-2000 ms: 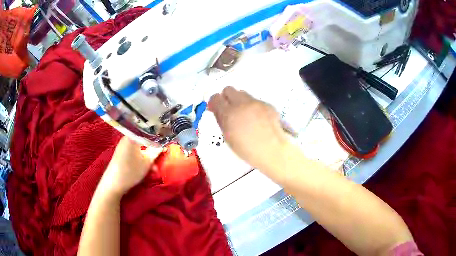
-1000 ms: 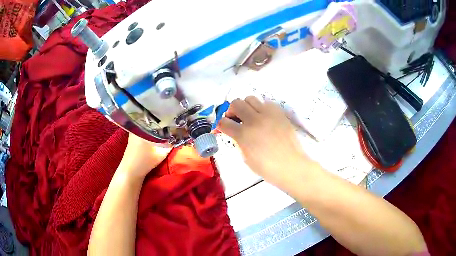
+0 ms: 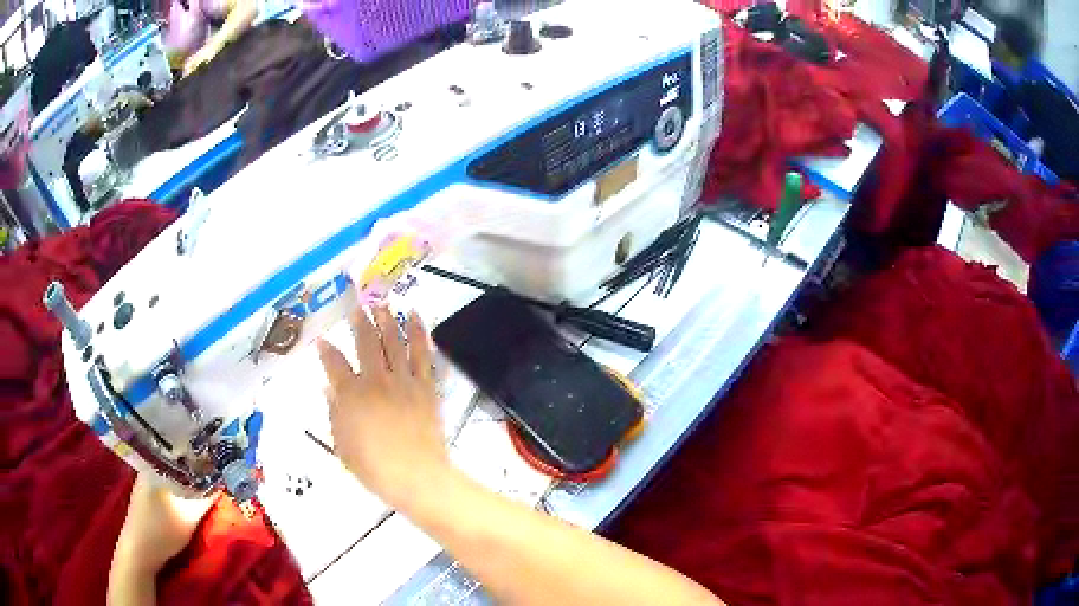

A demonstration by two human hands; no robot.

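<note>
The white sewing machine (image 3: 391, 237) with a blue stripe crosses the view. Deep red fabric (image 3: 243, 574) lies under its left end, orange-red in the lamp light. My left hand (image 3: 172, 521) is on the fabric at the lower left; its fingertips are hidden by the machine head and glare, so its grip cannot be told. My right hand (image 3: 385, 408) is over the white bed and paper, palm down, fingers spread, with nothing seen in it. A short thin dark line shows beside its left edge. The grey tension dial (image 3: 240, 478) is between the hands. The needle is not clearly visible.
A black phone-like rectangle (image 3: 538, 381) lies on an orange-red looped item. Beside it are a black-handled tool (image 3: 609, 327) and thin dark tools. A green-handled tool (image 3: 783, 211) is further right. Red fabric (image 3: 828, 474) heaps at the right. A purple basket (image 3: 385, 21) and a person's arm are behind.
The view has swung right, showing the control panel and right-hand fabric heap. My right hand has moved from beside the tension dial rightward along the bed, and its fingers have spread. My left hand stays by the fabric.
</note>
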